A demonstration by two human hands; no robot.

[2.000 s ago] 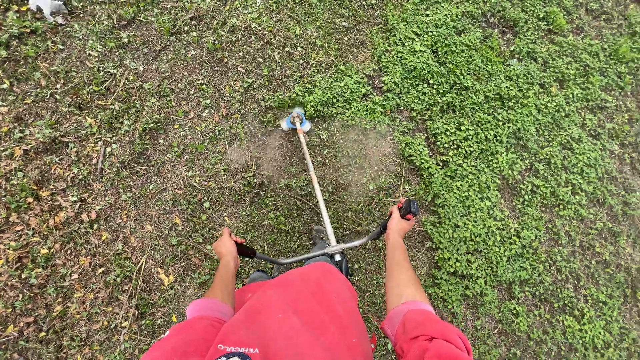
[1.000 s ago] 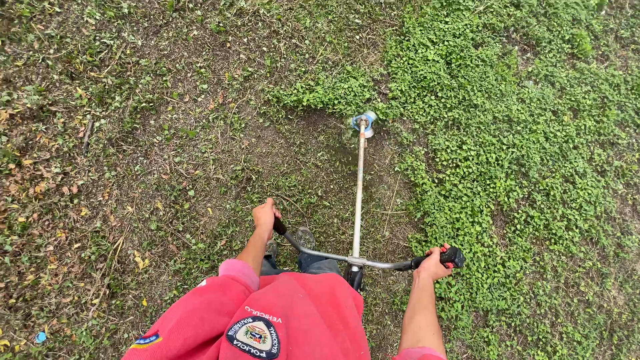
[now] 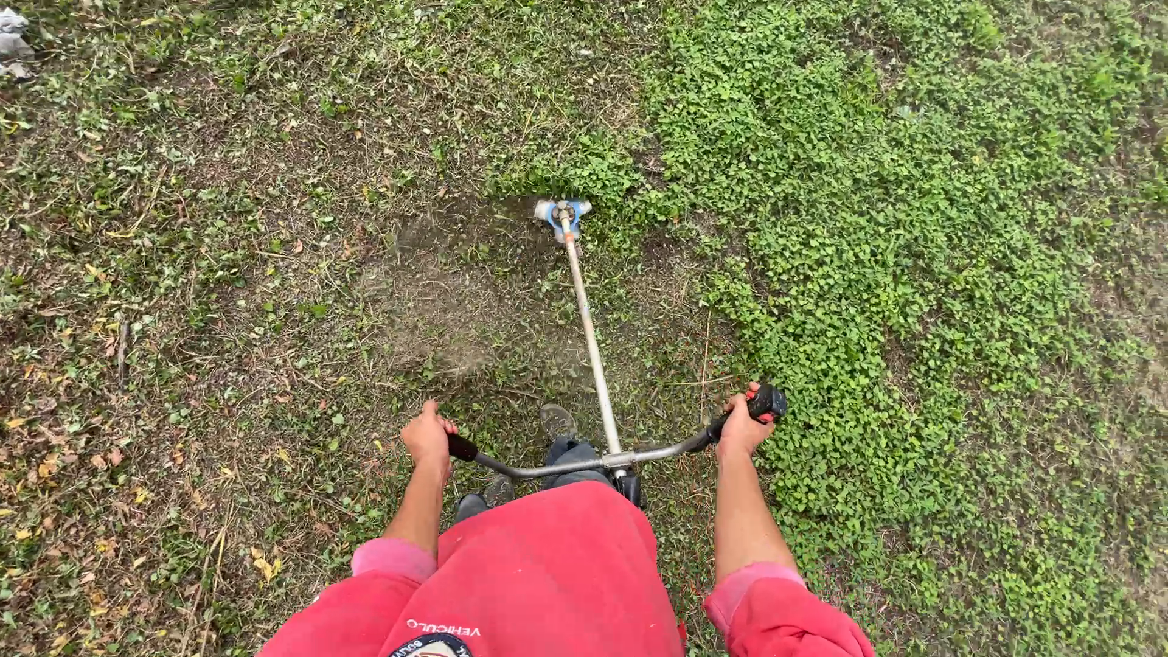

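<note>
A brush cutter's metal shaft [image 3: 591, 338] runs forward from its curved handlebar [image 3: 547, 469] to a blue and white cutting head [image 3: 563, 214], which sits low at the edge of some leafy green plants. My left hand [image 3: 428, 432] is closed around the black left grip [image 3: 462, 447]. On the other side, my right hand [image 3: 744, 427] holds the right grip, whose black and red control housing [image 3: 767, 402] shows beyond my fingers. Blurred dust or clippings show to the left of the shaft.
Dense low green plants [image 3: 849, 274] cover the ground on the right. Dry leaves [image 3: 55, 456] and cut stems lie on the left, with a short stick [image 3: 123, 353] among them. A pale scrap [image 3: 13, 44] is at the top left corner. My shoe [image 3: 557, 422] shows behind the handlebar.
The cutting head has swung left since one second ago, after swinging right from two seconds ago. Both hands have stayed on the grips and turned with the handlebar.
</note>
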